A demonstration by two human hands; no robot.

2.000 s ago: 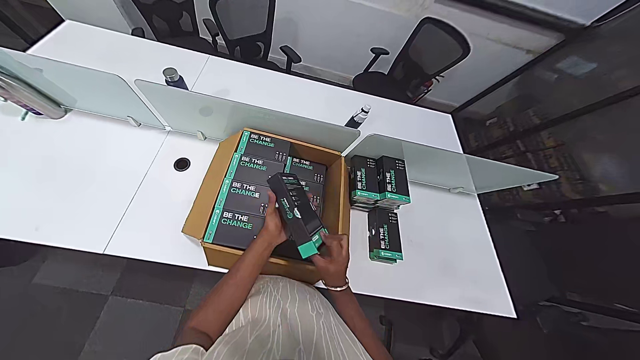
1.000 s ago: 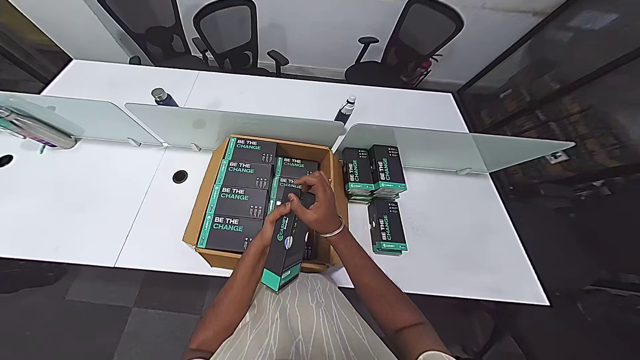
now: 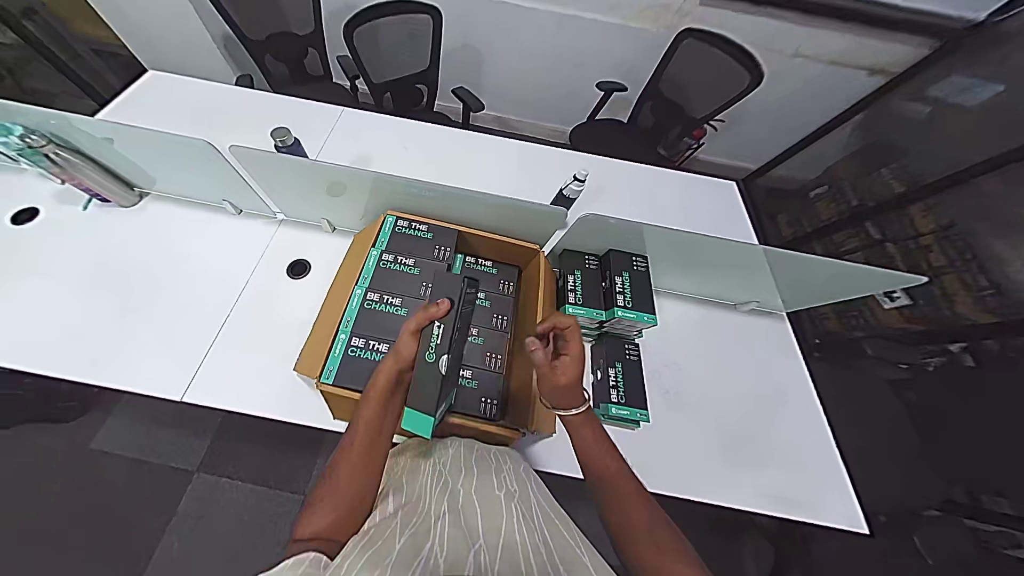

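My left hand (image 3: 418,328) grips a black and green product box (image 3: 436,360), held tilted on its narrow side above the open cardboard carton (image 3: 328,340). Inside the carton, similar black boxes (image 3: 384,312) stand in two columns, partly hidden by the held box and my left hand. My right hand (image 3: 556,352), a bracelet at its wrist, is raised over the carton's right flap with its fingers curled and touches no box; whether something small is between the fingers cannot be told. Right of the carton, more such boxes lie in stacks (image 3: 628,288), with a lower stack (image 3: 620,380) nearer me.
Frosted glass dividers (image 3: 400,192) run behind the carton. A dark bottle (image 3: 570,190) and a blue bottle (image 3: 288,142) stand beyond them. At the left, a metal bottle (image 3: 88,172) lies near a divider. A round cable hole (image 3: 298,269) is left of the carton.
My right hand has come off the held box and moved right. The box, low in front of me a second ago, is now more upright in my left hand over the carton.
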